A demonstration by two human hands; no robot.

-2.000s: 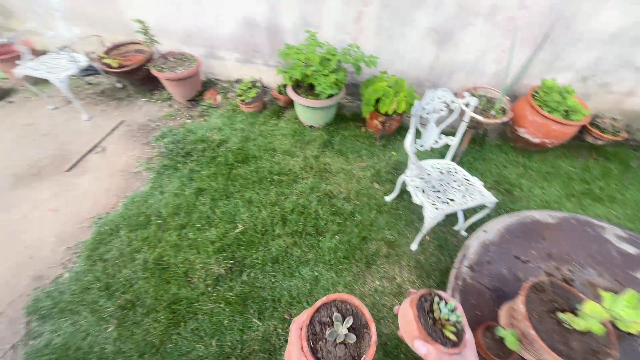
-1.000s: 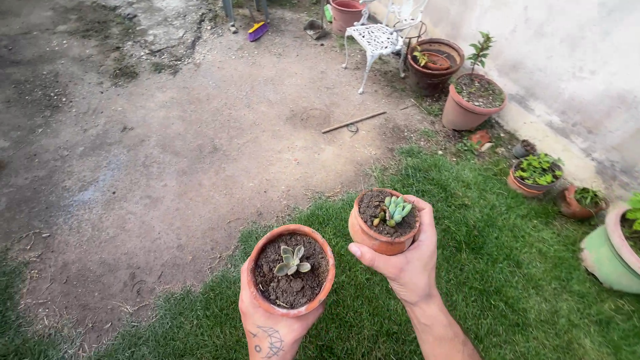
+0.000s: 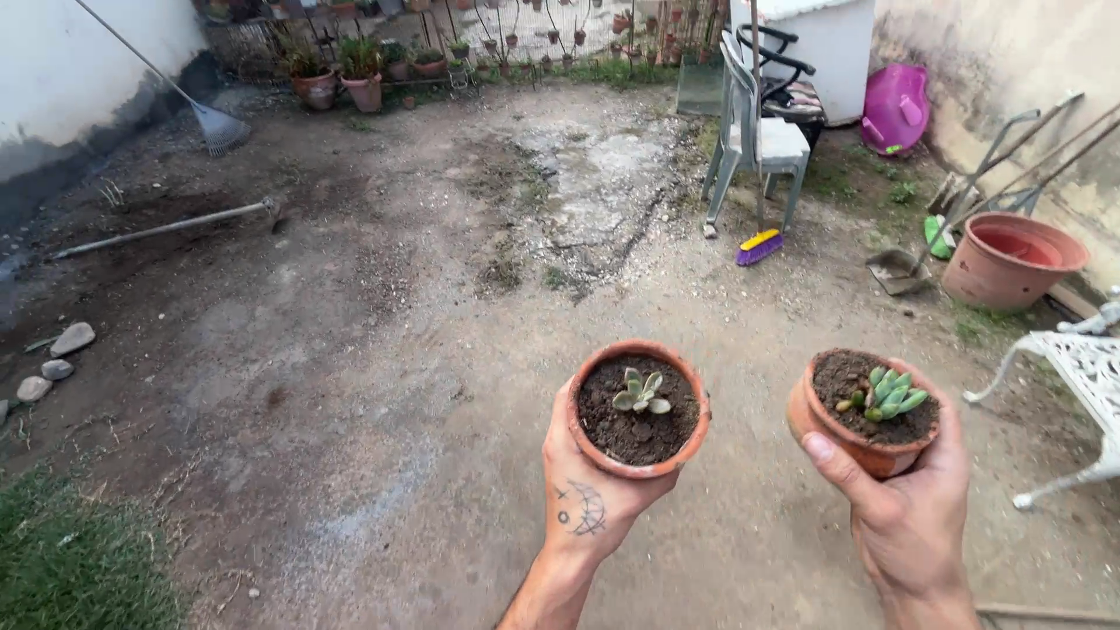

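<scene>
My left hand [image 3: 588,494] holds a round terracotta pot [image 3: 640,470] from beneath and the left side. Dark soil fills it around a small pale green succulent [image 3: 641,392]. To its right, my right hand [image 3: 914,499] grips a second terracotta pot [image 3: 809,409], thumb across the front, fingers mostly hidden behind. That pot tilts slightly and holds soil and a blue-green succulent [image 3: 888,395] with plump leaves. The two pots are apart, both held above the bare ground.
A white metal chair [image 3: 1081,372] and a large plastic pot [image 3: 1011,271] stand at right. Behind are a purple broom head [image 3: 759,248], a dustpan [image 3: 898,271] and a grey plastic chair [image 3: 770,144]. A long-handled tool [image 3: 166,227] and stones [image 3: 73,339] lie at left.
The view has swung left from the lawn and potted plants by the wall to the dirt yard. Both hands still hold their pots, now farther apart than one second ago.
</scene>
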